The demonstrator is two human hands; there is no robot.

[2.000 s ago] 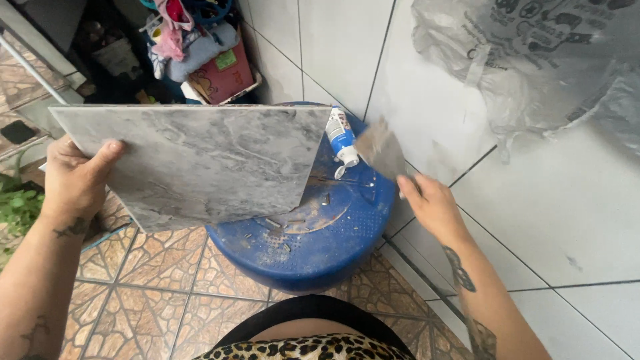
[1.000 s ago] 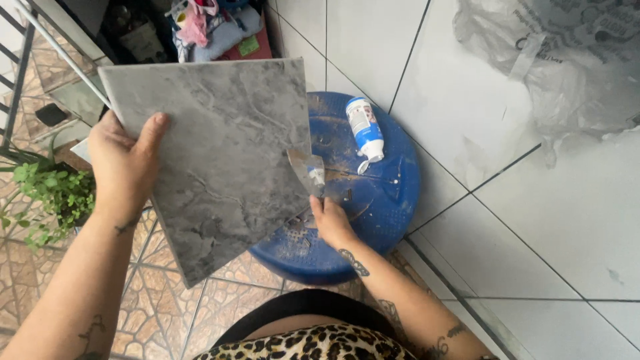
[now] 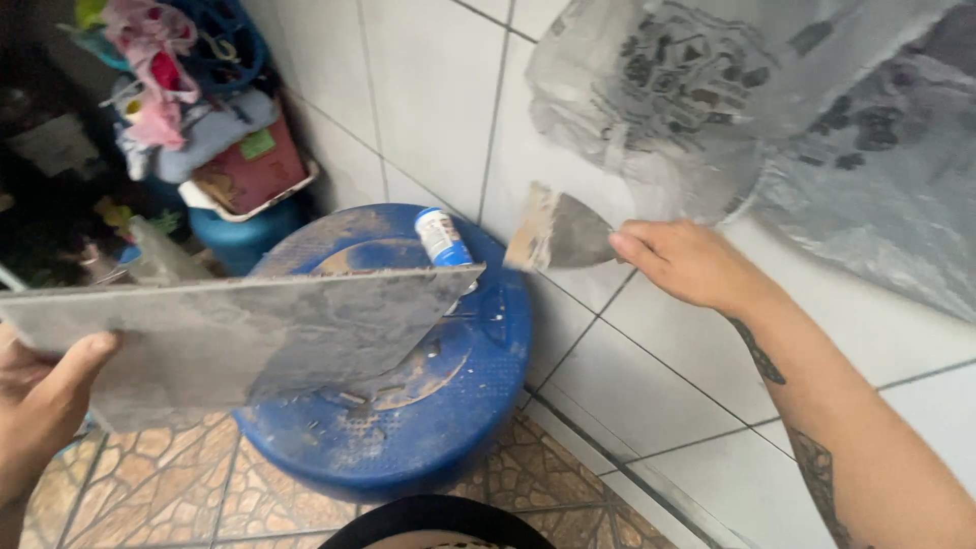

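My left hand (image 3: pixel 46 389) grips the left end of a grey marbled tile (image 3: pixel 229 343), its thumb on the face. The tile is tilted, its long upper edge toward the wall, over a round blue plastic lid (image 3: pixel 396 450). In my right hand (image 3: pixel 679 263) is a putty knife (image 3: pixel 568 232), its handle mostly hidden; the broad blade points left, coated with pale residue near its edge, apart from the tile. A white and blue bottle (image 3: pixel 442 236) lies on the lid behind the tile, partly hidden by it. Small dark fragments (image 3: pixel 354 398) and dust are on the lid.
White wall tiles (image 3: pixel 427 91) rise behind and to the right. Printed plastic bags (image 3: pixel 686 99) hang at upper right. A red box (image 3: pixel 252 168) with cloths sits on a teal container (image 3: pixel 248 232) at upper left. Patterned floor tiles (image 3: pixel 160 488) lie below.
The tile has gone from facing the camera to a steep tilt. My right hand and the putty knife have moved right, away from the tile's edge. The camera view has shifted.
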